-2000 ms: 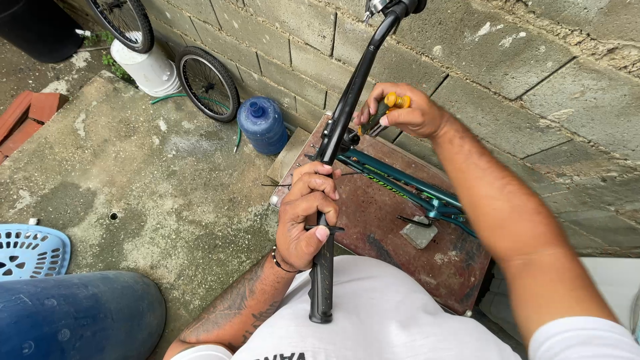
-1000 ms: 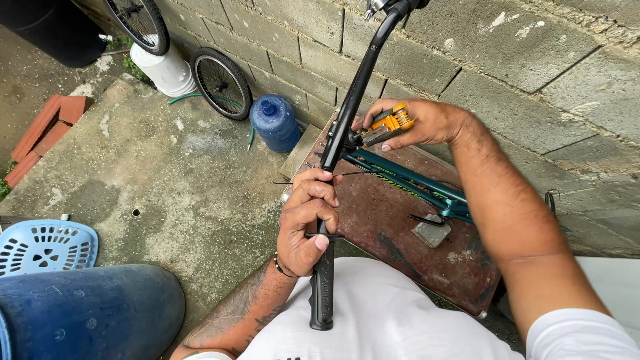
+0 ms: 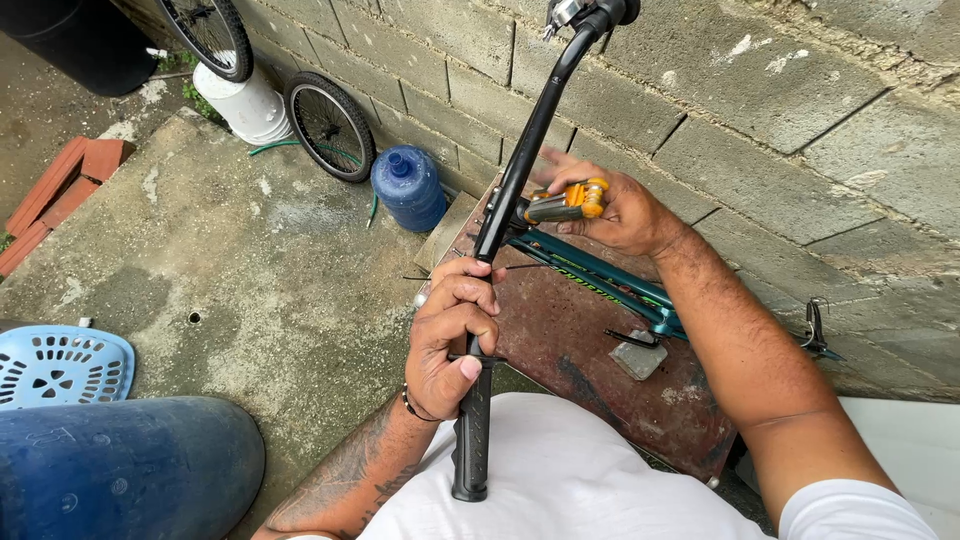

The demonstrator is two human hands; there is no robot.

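My left hand (image 3: pixel 454 334) is wrapped around a black bicycle handlebar (image 3: pixel 517 165) just above its rubber grip (image 3: pixel 472 442). The lower end of that grip lies against the white shirt. In my right hand (image 3: pixel 607 206) is a folding multi-tool (image 3: pixel 566 201) with orange and grey parts, held beside the stem at the middle of the bar; some fingers are blurred, and the tool's working tip is hidden. Below the stem, a teal bicycle frame (image 3: pixel 592 277) with green lettering lies over a reddish-brown tabletop (image 3: pixel 540 330).
A concrete block wall (image 3: pixel 750 172) runs close behind the table. Left of the table stand a blue water jug (image 3: pixel 409 187), a bicycle wheel (image 3: pixel 330 127) and a white bucket (image 3: pixel 244 105). A blue barrel (image 3: pixel 127 465) and light-blue plastic seat (image 3: pixel 64 367) are at lower left.
The multi-tool has stayed in my right hand, which has turned it to different angles beside the stem. My left hand keeps its hold on the handlebar.
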